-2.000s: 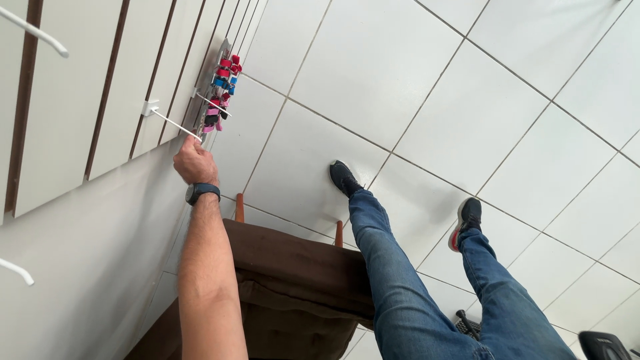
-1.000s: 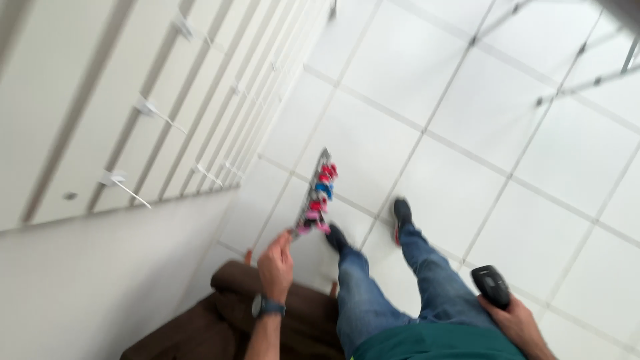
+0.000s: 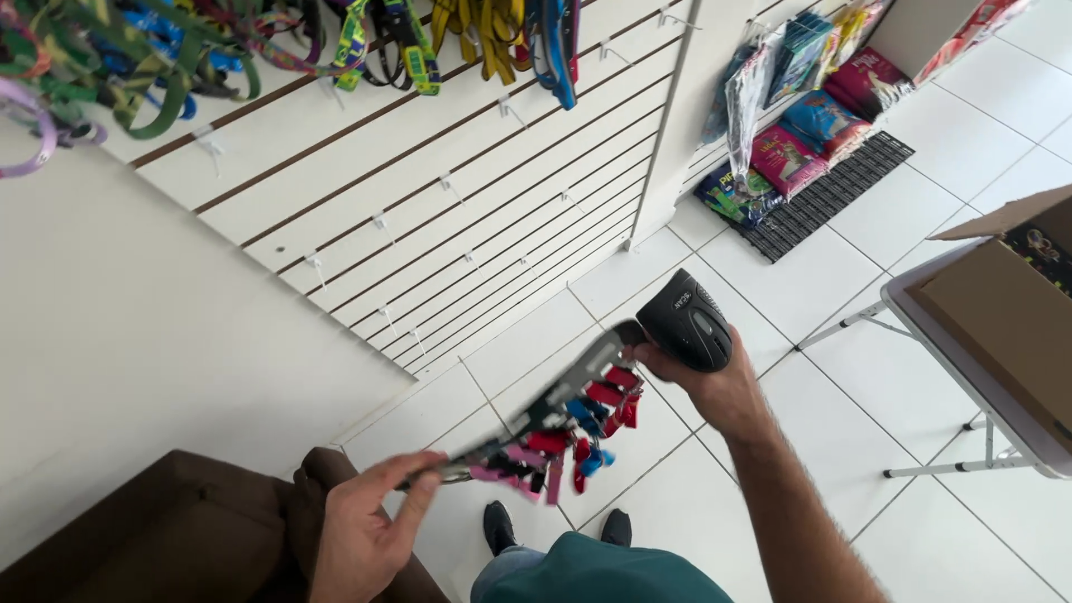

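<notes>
A long grey display strip [image 3: 569,381], blurred, carries several small red, blue, pink and black fabric items [image 3: 548,440] along its lower edge. My left hand [image 3: 373,519] pinches the strip's lower left end between thumb and fingers. In my right hand [image 3: 720,385] is a black handheld barcode scanner [image 3: 687,322], its head pointing up and left. The fingertips of that same hand are at the strip's upper end; whether they grip it is partly hidden by the scanner.
White slatwall [image 3: 469,193] bears hooks, with colourful straps [image 3: 394,42] hanging above. A brown upholstered seat [image 3: 167,528] is lower left. Packaged bags [image 3: 787,159] stand on a black grate [image 3: 846,201]. At right, a folding table [image 3: 896,289] holds a cardboard box [image 3: 997,310].
The strip was low beside the slatwall; now it is in front of my body, raised between both hands. My right hand has come in with the scanner. The view has swung widely.
</notes>
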